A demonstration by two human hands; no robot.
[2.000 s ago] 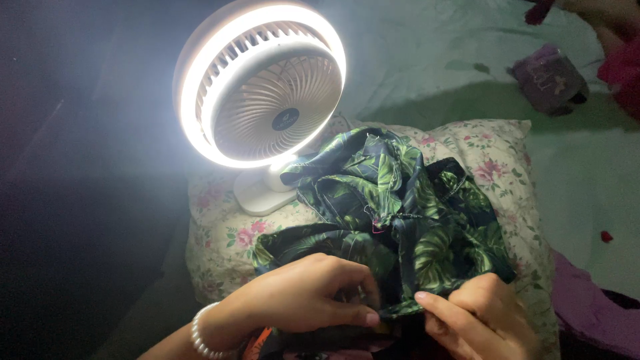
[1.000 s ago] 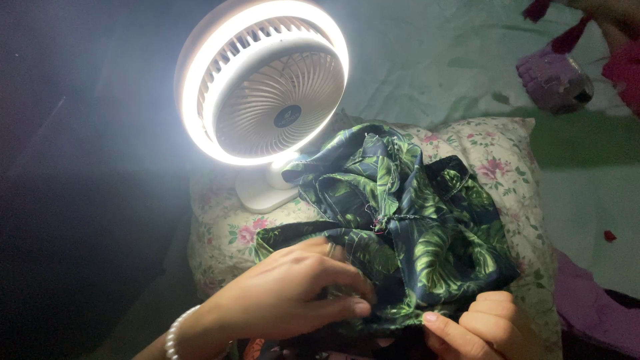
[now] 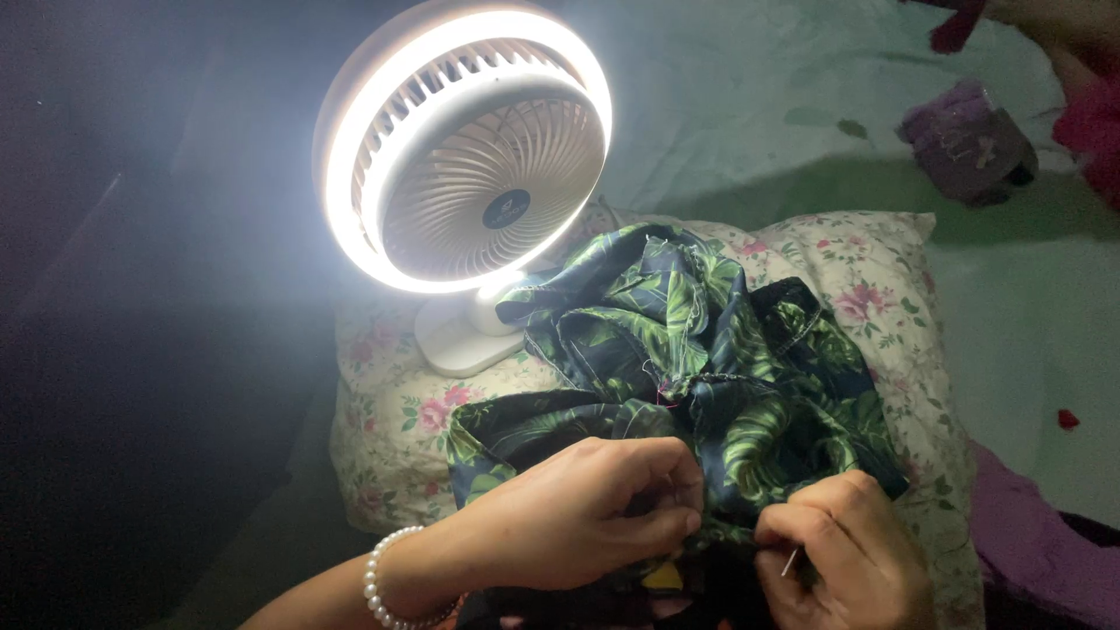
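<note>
A dark blue garment with a green leaf print (image 3: 752,350) lies bunched on a floral pillow (image 3: 875,254), its seams and loose threads showing. My left hand (image 3: 604,516), with a pearl bracelet (image 3: 376,577) at the wrist, pinches the cloth near its lower edge. Just to the right, my right hand (image 3: 840,542) has its fingers closed at the same edge, and a thin pale shaft like a needle (image 3: 791,562) shows between them. A short pink thread (image 3: 667,395) sits at a seam in the middle of the garment.
A white fan with a lit ring light (image 3: 499,175) stands on the pillow at the upper left. A purple pouch-like item (image 3: 967,144) lies at the upper right, near part of another person (image 3: 1041,26). Purple cloth (image 3: 1024,534) lies at the lower right.
My right hand has risen and its fingers have curled in, with a thin pale shaft now showing. My left hand has shifted a little to the right along the cloth.
</note>
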